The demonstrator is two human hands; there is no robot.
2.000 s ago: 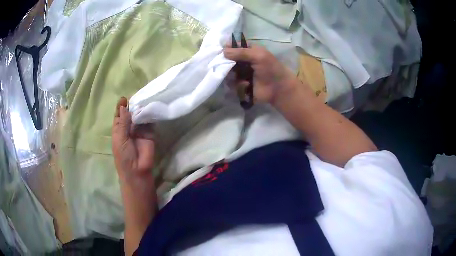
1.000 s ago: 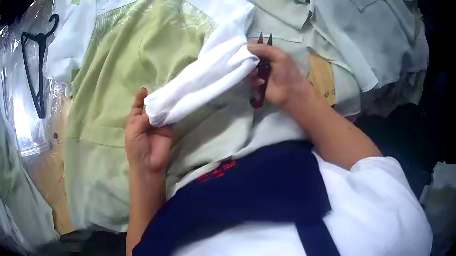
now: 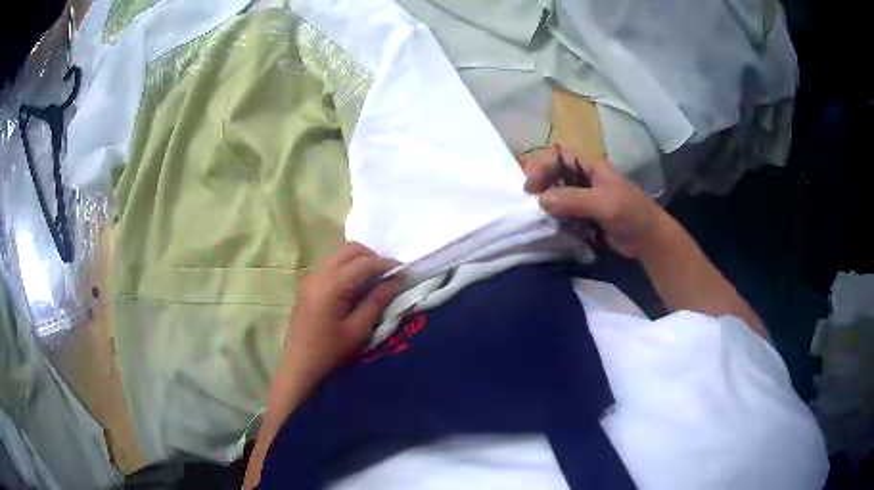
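A yellow-green dress (image 3: 211, 220) lies spread in front of me. Its white sleeve (image 3: 431, 153) is laid flat and wide toward me, with its hem edge stretched between my hands near my apron. My left hand (image 3: 335, 301) pinches the hem's left end. My right hand (image 3: 599, 206) pinches the right end with thumb and finger and also holds the dark thread snips (image 3: 573, 174), partly hidden in the fingers. The edge looks folded in layers; its stitching is too blurred to tell.
A black hanger (image 3: 53, 163) lies on shiny clear plastic (image 3: 29, 230) at the left. Pale green garments (image 3: 632, 67) overlap at the far side and right. Wooden table (image 3: 578, 124) shows between them and at the left edge. More pale cloth (image 3: 848, 354) is at the far right.
The sleeve was a narrow bunched tube held up between my hands; now it is spread flat and lower. My left hand moved right and down, my right hand right and down.
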